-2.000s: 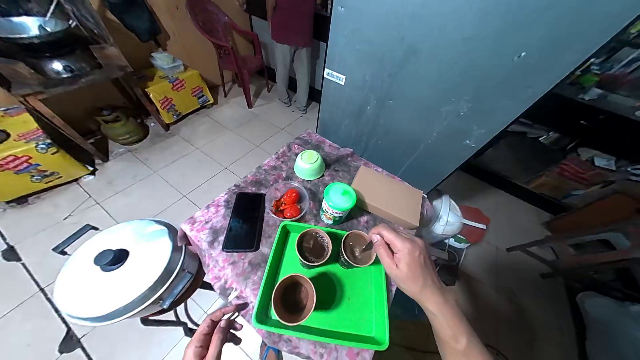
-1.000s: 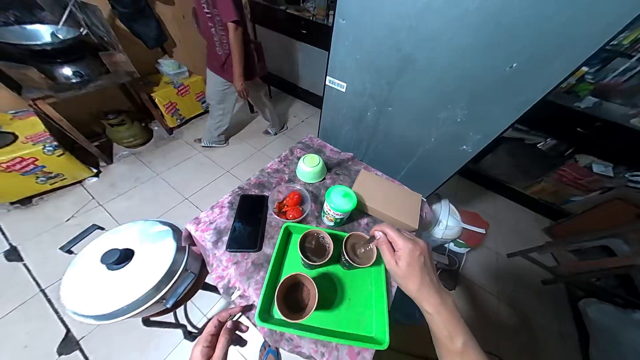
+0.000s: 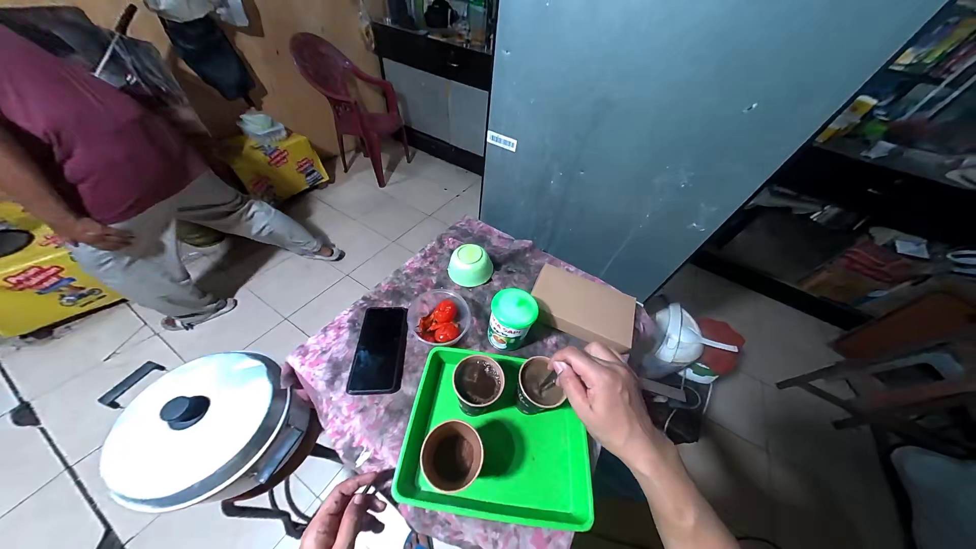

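Observation:
My right hand (image 3: 606, 393) pinches the handle of a metal spoon (image 3: 550, 379), whose lower end is in the brown drink of the right-hand paper cup (image 3: 540, 385). Beside that cup stands a second paper cup (image 3: 479, 381) with dark, bubbly liquid. A third paper cup (image 3: 451, 456), brown inside, sits nearer me. All three stand on a green plastic tray (image 3: 534, 484). At the tray's near left, my left hand (image 3: 347, 509) holds a small thin object between thumb and fingers; what it is cannot be told.
Behind the tray are a black phone (image 3: 377, 351), a plastic bowl of red peppers (image 3: 440, 319), a green-lidded jar (image 3: 512, 319), a green bowl (image 3: 470, 265) and a cardboard box (image 3: 583, 307). A large lidded pan (image 3: 191, 427) stands left of the table. A person (image 3: 114, 145) is at the far left.
The other person has walked leftward from beside the grey panel, uncovering the red chair. My right hand stays at the right-hand cup with the spoon. My left hand stays near the tray's corner.

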